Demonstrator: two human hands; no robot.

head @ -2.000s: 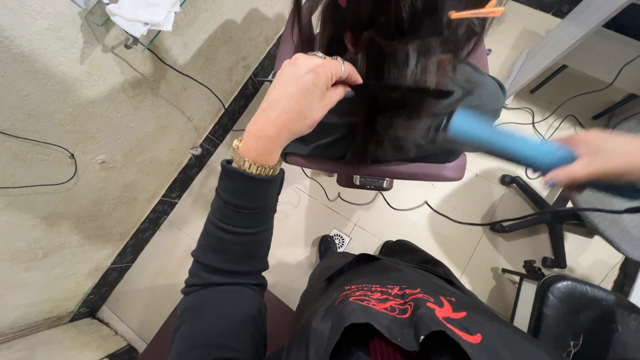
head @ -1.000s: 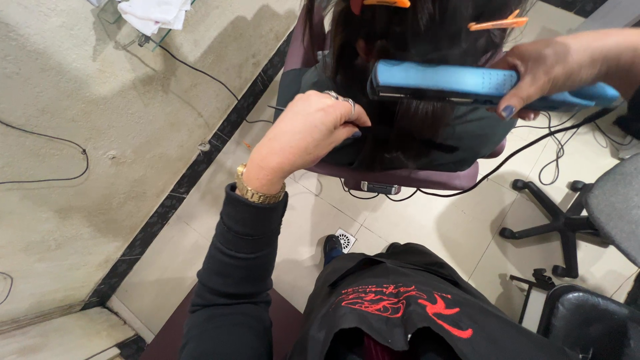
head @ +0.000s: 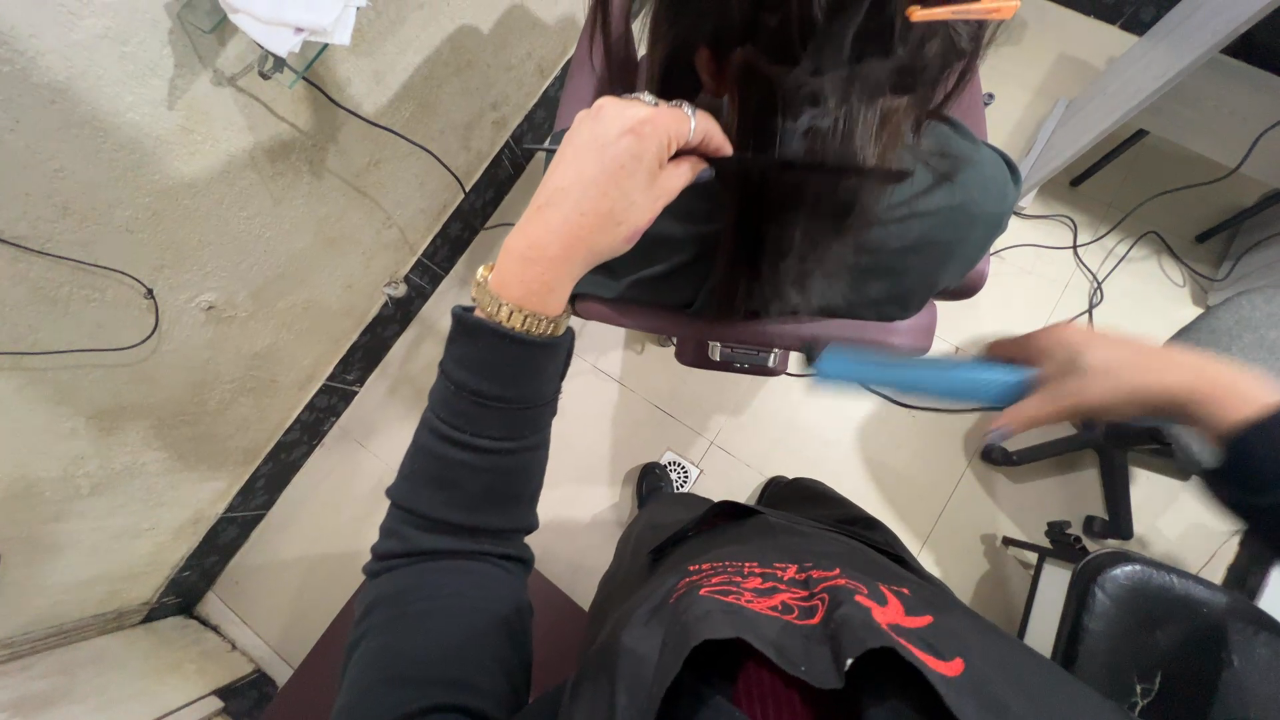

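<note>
My left hand holds a dark comb with a thin tail poking out on the left; its toothed part lies across the long dark hair of a person seated facing away. My right hand, blurred, grips a blue hair straightener below and to the right of the hair, apart from it. An orange hair clip sits in the hair at the top. A dark green cape or garment covers the person's back.
The person sits in a maroon salon chair. Black cables run over the tiled floor at right, near a wheeled chair base and a black padded seat. A rough wall stands at left, with white cloths on a glass shelf.
The straightener was over the hair one second ago; my right hand has moved it down, off the hair. The comb now shows extended across the hair in my left hand.
</note>
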